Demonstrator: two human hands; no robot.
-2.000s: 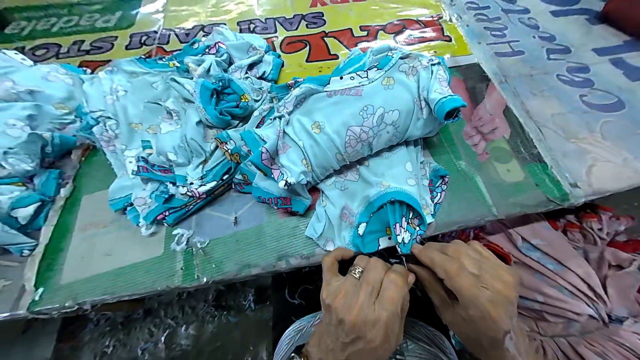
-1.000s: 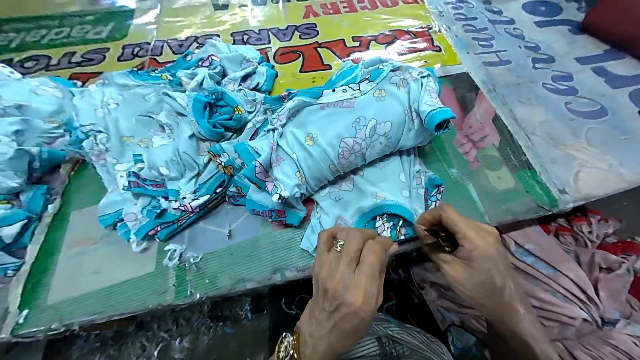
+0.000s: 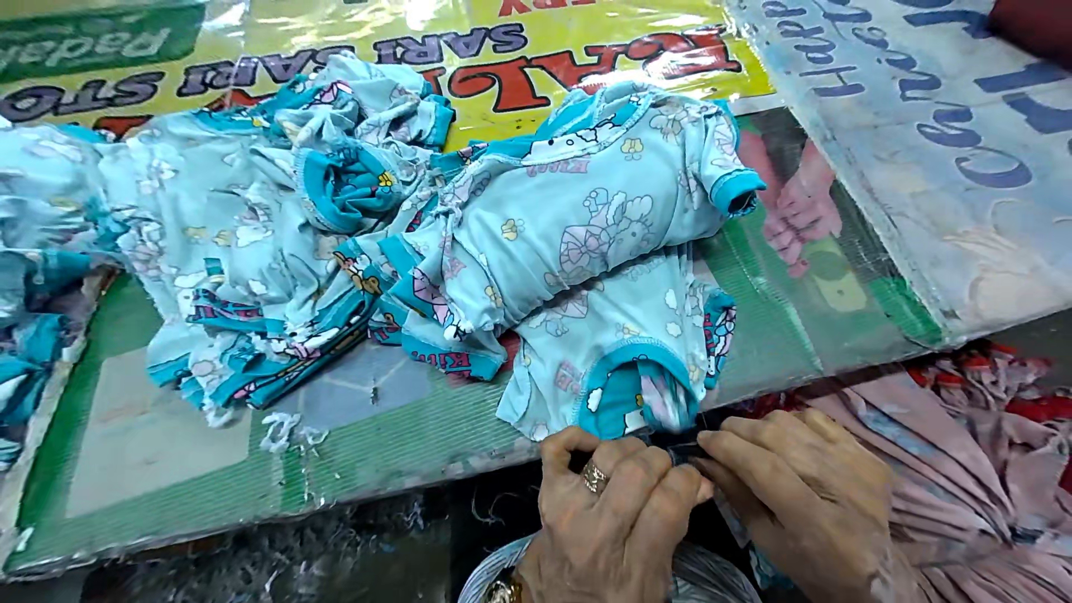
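Observation:
A light-blue printed child's garment (image 3: 586, 322) with a teal neckband lies at the table's front edge, its neckline towards me. My left hand (image 3: 615, 502), wearing a ring, pinches the edge of this neckband. Close on its right, my right hand (image 3: 796, 494) has its fingers closed around a small dark item (image 3: 687, 450), mostly hidden; I cannot tell what it is. Another garment of the same print (image 3: 595, 218) lies rolled or bunched on top, its teal-cuffed sleeve pointing right.
More matching garments (image 3: 226, 234) are heaped at the left. Printed banner sheets (image 3: 586, 67) cover the table. Thread scraps (image 3: 285, 431) lie near its front edge. Pink fabric (image 3: 946, 486) hangs or lies below at the right. A pale rounded rim (image 3: 494, 565) shows beneath my hands.
Both hands stay by the neckline. My right hand was a little raised a second ago and is now lower, near my left fingers. The neck opening shows wider than a second ago.

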